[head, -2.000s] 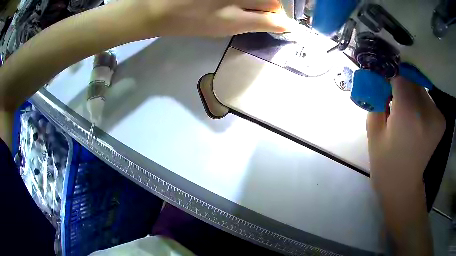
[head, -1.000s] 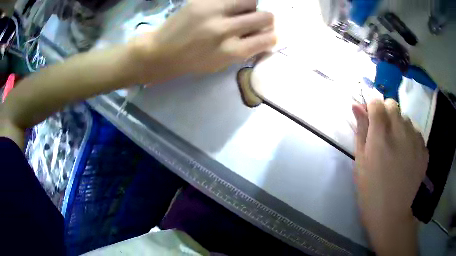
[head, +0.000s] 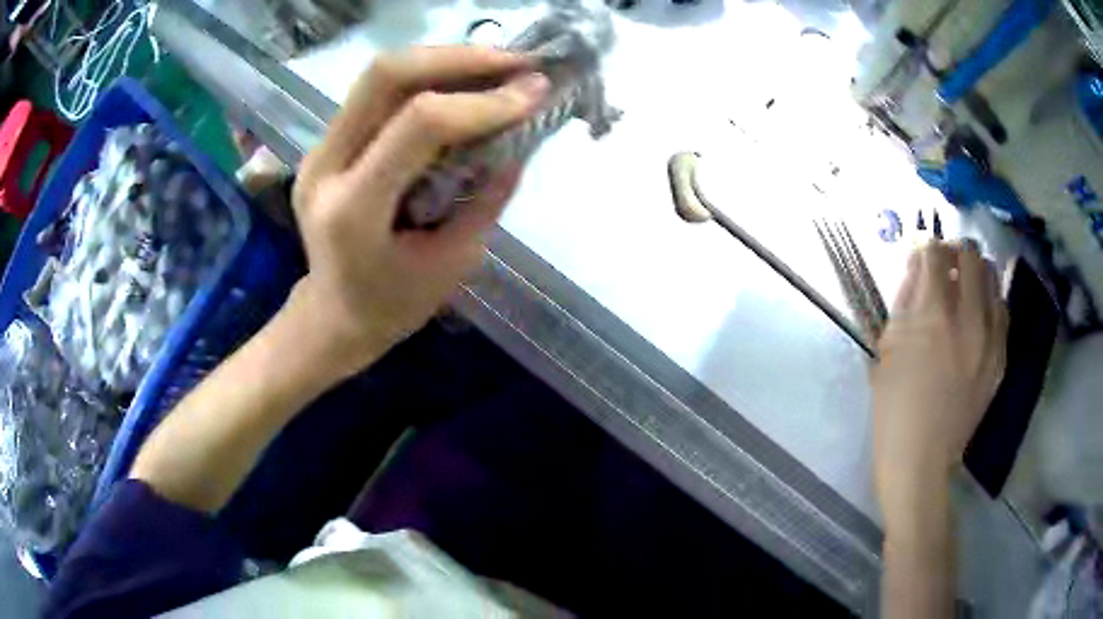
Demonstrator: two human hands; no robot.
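My left hand (head: 387, 194) is raised over the ruler-marked table edge, its fingers closed around a limp grey plush skin (head: 562, 73) that sticks out past the fingertips. My right hand (head: 943, 314) rests on the machine bed at the right, blurred, beside long thin silver tweezers (head: 852, 272). Dark pointed tips show just beyond its fingers. Its fingers are bent, and I cannot tell whether they hold anything. The tan rounded tab (head: 687, 187) of the bed plate shows in the middle.
A blue basket (head: 169, 363) with grey-white pieces stands at the left, with bagged pieces (head: 48, 423) beside it. A red object (head: 24, 151) and white cords (head: 103, 48) are at the upper left. The grey ruler edge (head: 653, 411) crosses below the hands. Blue machine parts (head: 992, 55) are upper right.
My left hand has moved from the needle area toward the basket side and now shows a grey skin in it. The view has turned left. My right hand has moved off the blue part onto the bed.
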